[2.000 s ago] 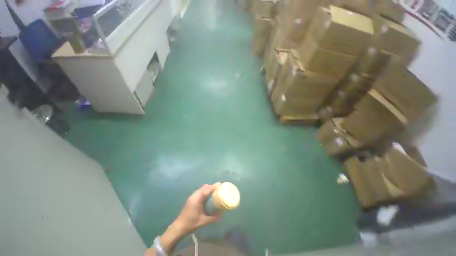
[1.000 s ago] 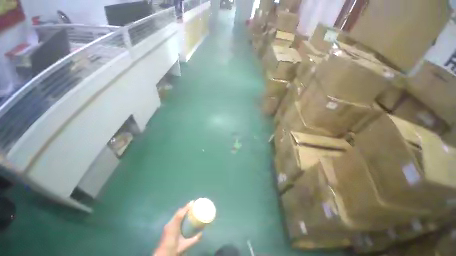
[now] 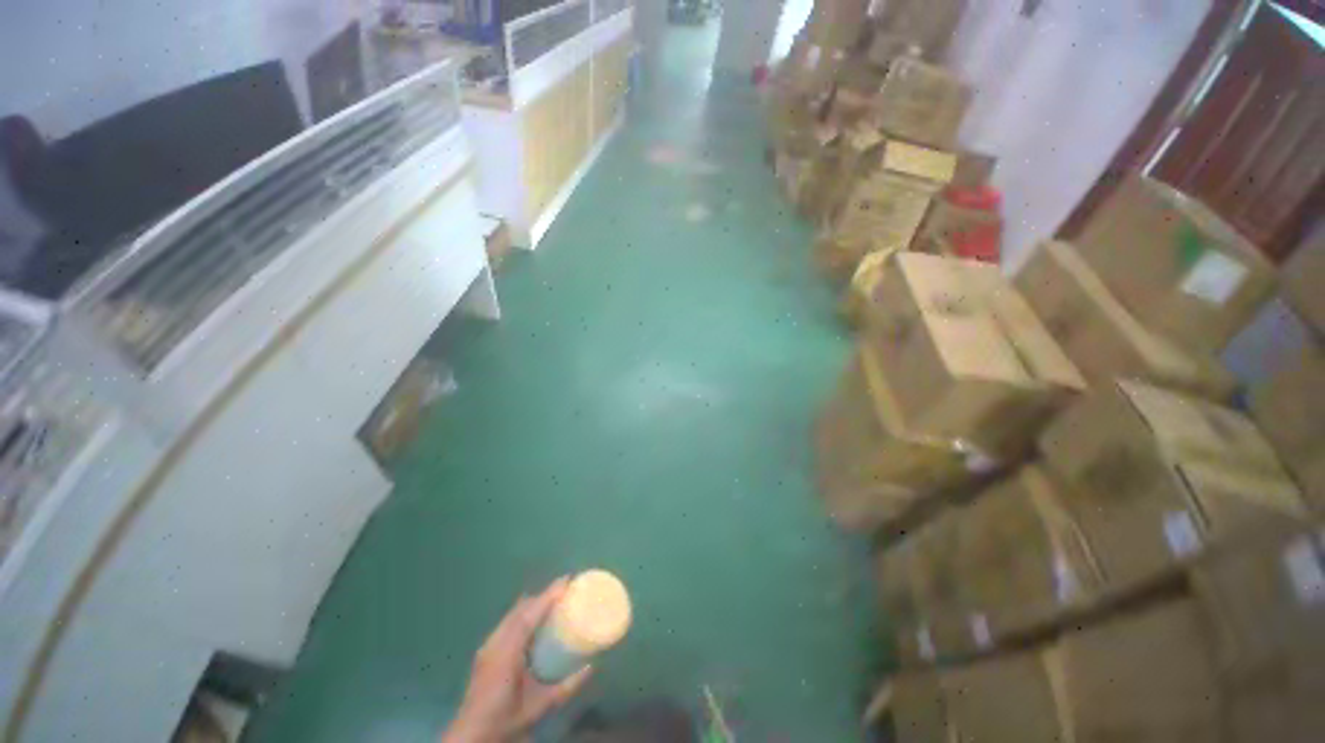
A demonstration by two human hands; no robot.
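My left hand (image 3: 509, 676) comes in from the bottom edge, left of the middle. It is closed around a vacuum flask (image 3: 554, 658). The flask has a pale green-grey body and is tilted so that its top faces me. Its round cream lid (image 3: 593, 610) is on. The fingers wrap the far side and the thumb lies on the near side. My right hand is not in view.
Green floor (image 3: 639, 421) runs ahead as an aisle. A white partitioned desk row (image 3: 276, 436) with dark screens lines the left. Brown cartons (image 3: 966, 341) are stacked along the right, with a red object (image 3: 974, 221) among them. A reddish-brown door (image 3: 1264, 124) is at upper right.
The view has moved forward along the aisle, past the first desk end and nearer cartons. The red object and the reddish-brown door now show on the right. My left hand still holds the lidded flask.
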